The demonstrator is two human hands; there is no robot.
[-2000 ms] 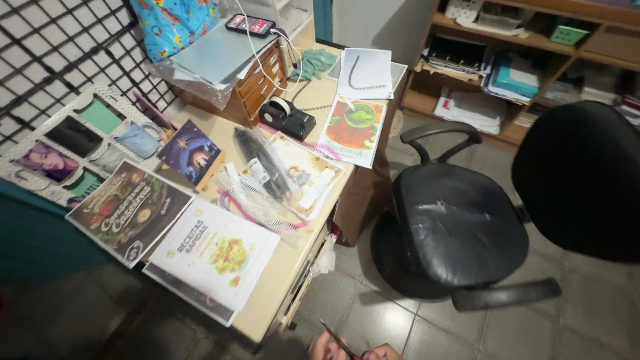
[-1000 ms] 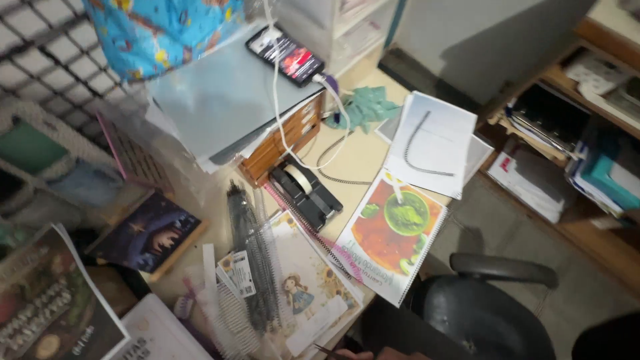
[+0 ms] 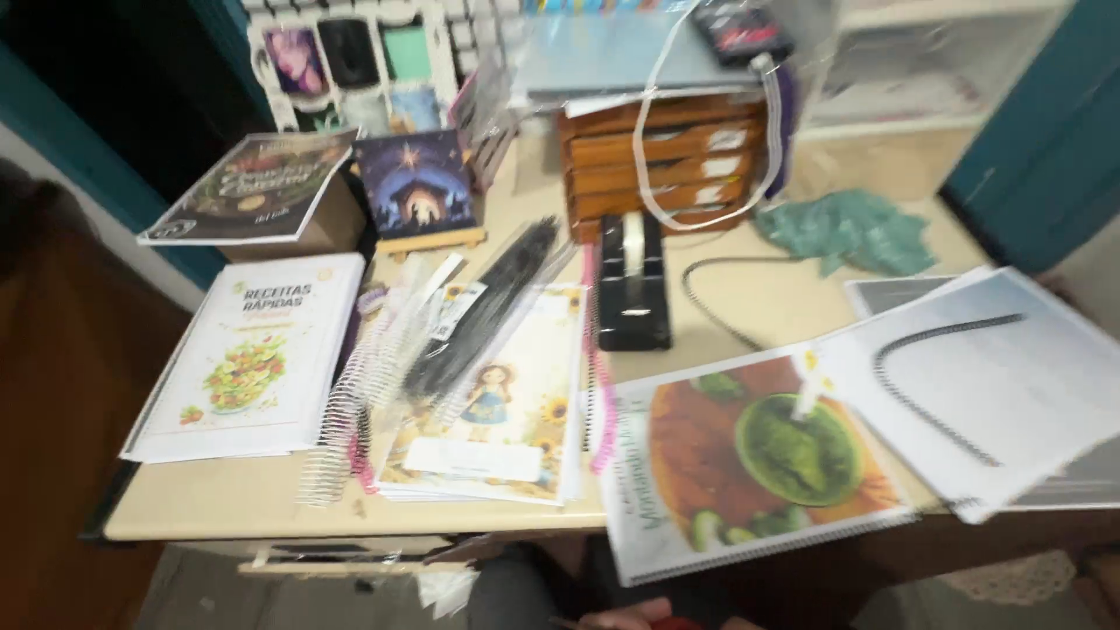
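At the bottom edge of the head view, below the desk's front edge, my left hand (image 3: 628, 615) shows only its fingers, close to a small red thing (image 3: 675, 623) that I cannot make out. Just right of it a sliver of my right hand (image 3: 742, 624) shows. Whether either hand grips the red thing is unclear. Nearest above them lies a spiral-bound booklet with a food cover (image 3: 700, 455), its coil edge over the desk's front. Left of it are a sunflower-patterned booklet (image 3: 525, 420), clear and white binding coils (image 3: 350, 420) and a plastic bag of black coils (image 3: 481, 306).
On the desk (image 3: 262, 516) stand a black tape dispenser (image 3: 632, 297), a small wooden drawer unit (image 3: 604, 166) and a nativity picture on an easel (image 3: 416, 184). Recipe sheets (image 3: 254, 350) lie left. A loose black coil (image 3: 910, 394) rests on white paper (image 3: 1006, 376), near crumpled teal plastic (image 3: 849, 232).
The view has swung to face the desk squarely. The office chair and shelves seen at the right earlier are out of view. My hands stay low at the frame's bottom edge.
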